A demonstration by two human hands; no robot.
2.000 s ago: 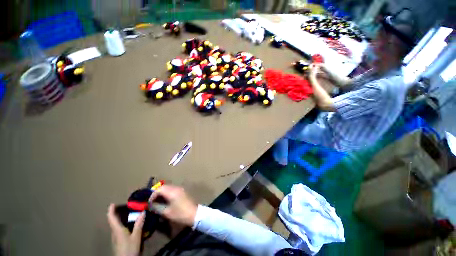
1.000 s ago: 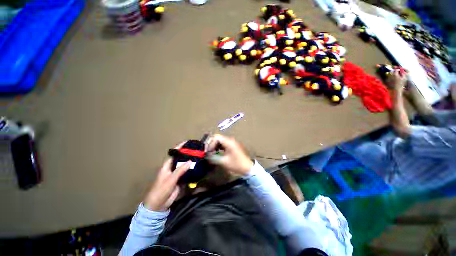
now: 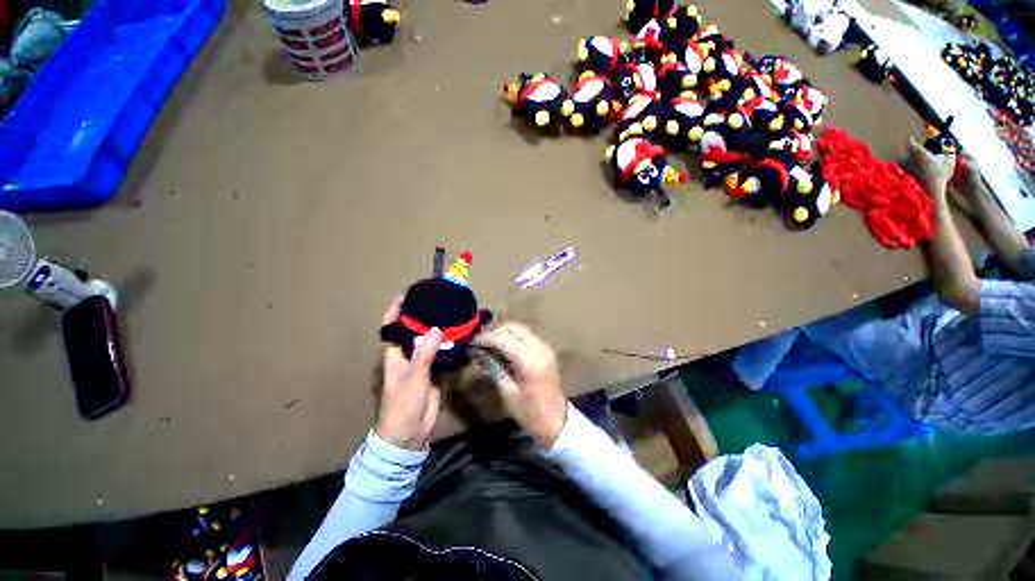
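Note:
A black plush penguin (image 3: pixel 438 302) with a red band around it is held upright at the table's near edge. A striped tip and a dark loop stand up from its head. My left hand (image 3: pixel 406 392) grips it from the left, thumb over the band. My right hand (image 3: pixel 524 375) is at its right side, fingers bent together around a small greyish metal tool (image 3: pixel 490 361), mostly hidden in the palm. No needle or thread can be made out.
A slim white-and-purple item (image 3: pixel 547 268) lies beyond my hands. Finished penguins (image 3: pixel 681 102) and red scarf pieces (image 3: pixel 874 187) are heaped at the far right. A phone (image 3: pixel 95 354), small fan (image 3: pixel 45 272), blue tray (image 3: pixel 85 102) and printed tub (image 3: pixel 312 34) are left. A person (image 3: pixel 965 340) sits at right.
The penguin has turned more upright, its striped tip now showing. My left hand has come round to its front lower side. The view has shifted slightly left.

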